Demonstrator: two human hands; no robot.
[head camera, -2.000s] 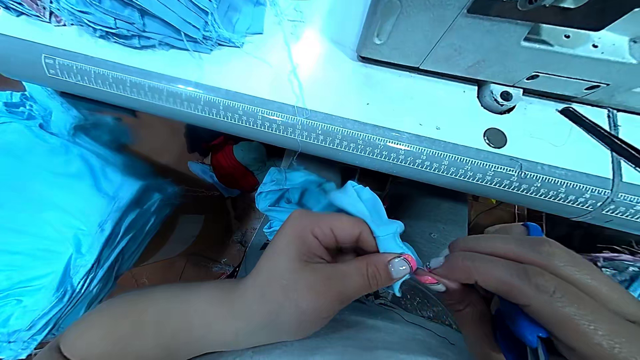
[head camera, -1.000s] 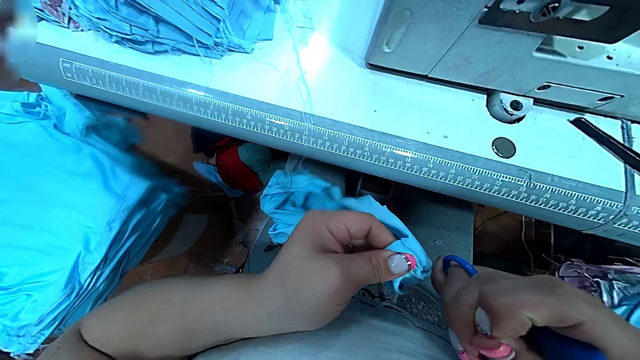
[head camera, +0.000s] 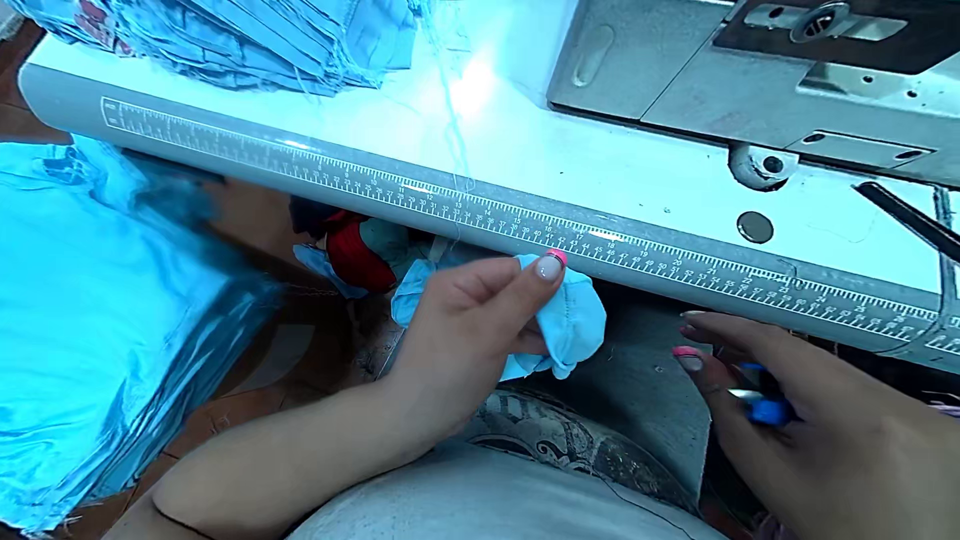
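My left hand (head camera: 480, 330) pinches a small light-blue fabric piece (head camera: 574, 322) with a stitched seam, just below the table's front edge. Part of the cloth shows on the far side of the wrist, and the fingers hide its middle. To the right, my right hand (head camera: 795, 405) holds a blue-handled tool (head camera: 769, 411) in the palm, with a short metal part showing; the rest is hidden, so its kind cannot be told. Thumb and forefinger of this hand are apart and do not touch the cloth.
A sewing machine bed (head camera: 690, 97) stands on the white table (head camera: 510, 150), whose front edge bears a printed ruler (head camera: 450, 206). Blue fabric pieces (head camera: 262, 45) are stacked at the back left. A larger blue fabric stack (head camera: 112, 322) lies left, near red and dark cloth (head camera: 360, 251) below the table.
My left hand has raised the cloth toward the table edge. My right hand, at the cloth two seconds ago, has moved away to the right; the blue-handled tool remains in it.
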